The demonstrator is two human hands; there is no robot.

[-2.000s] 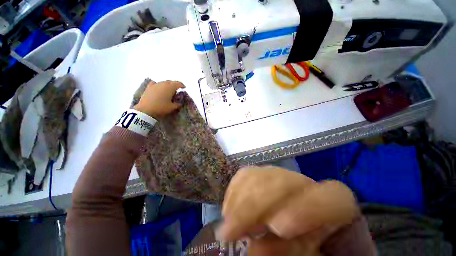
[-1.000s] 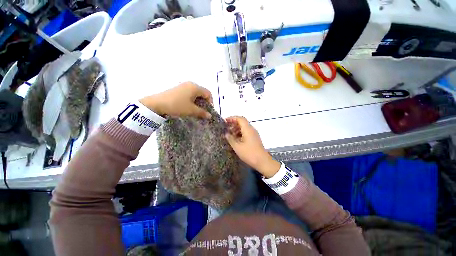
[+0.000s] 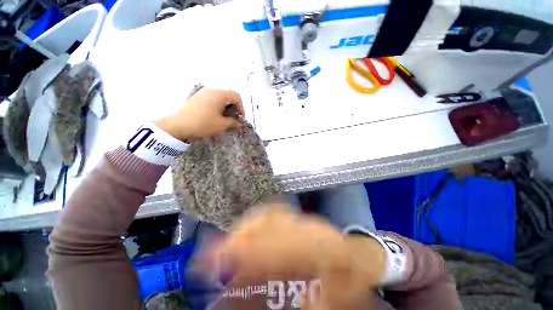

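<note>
A fuzzy mottled grey-brown fabric piece (image 3: 224, 166) hangs over the table's front edge, left of the needle area. My left hand (image 3: 209, 113) grips its top edge between thumb and fingers. My right hand (image 3: 282, 248) is strongly blurred, close to the camera and over the fabric's lower end. Its fingers are not clear, so I cannot tell whether it holds the fabric. The white sewing machine (image 3: 339, 27) stands behind, its presser foot area (image 3: 282, 85) to the right of the fabric, with no fabric under it.
Scissors with orange-yellow and red handles (image 3: 362, 79), a dark stick tool (image 3: 410, 80), black snips (image 3: 459, 97) and a dark red case (image 3: 483, 121) lie on the right. Cut pieces (image 3: 54, 121) are piled on the left. White troughs (image 3: 85, 30) stand behind; blue bins (image 3: 467, 212) are below.
My right hand has left the fabric's top edge and come down towards the camera, blurred. My left hand keeps its grip. The view has shifted a little.
</note>
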